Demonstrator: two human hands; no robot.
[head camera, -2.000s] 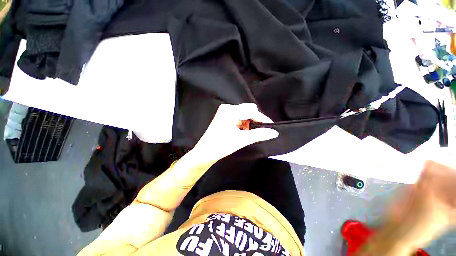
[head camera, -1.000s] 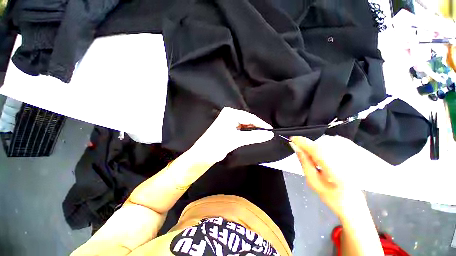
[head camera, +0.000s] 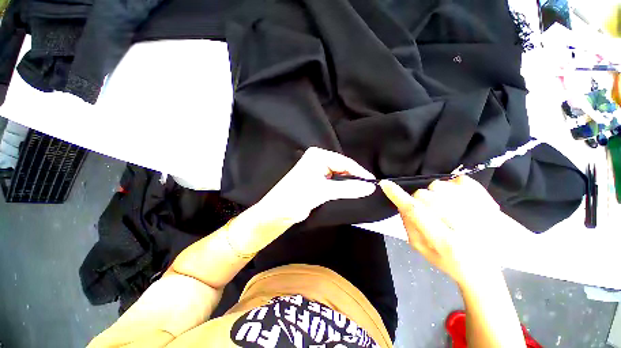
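A large black garment lies over the table and hangs past its near side. My left hand pinches the garment's folded edge, a narrow dark band running to the right. My right hand is at the same edge, its index fingertip touching the fold beside my left fingertips. A needle cannot be made out there now. A thin white-and-grey strip continues from the fold to the upper right.
The white table shows at left and right. Black snips lie at the right, near small clutter. Other black garments are at the upper left. A black crate, heaped black cloth and a red object are below.
My right hand has come in from the lower right to the folded edge. The thin bright needle seen at its fingertips a second ago no longer shows. My left hand has stayed on the fold.
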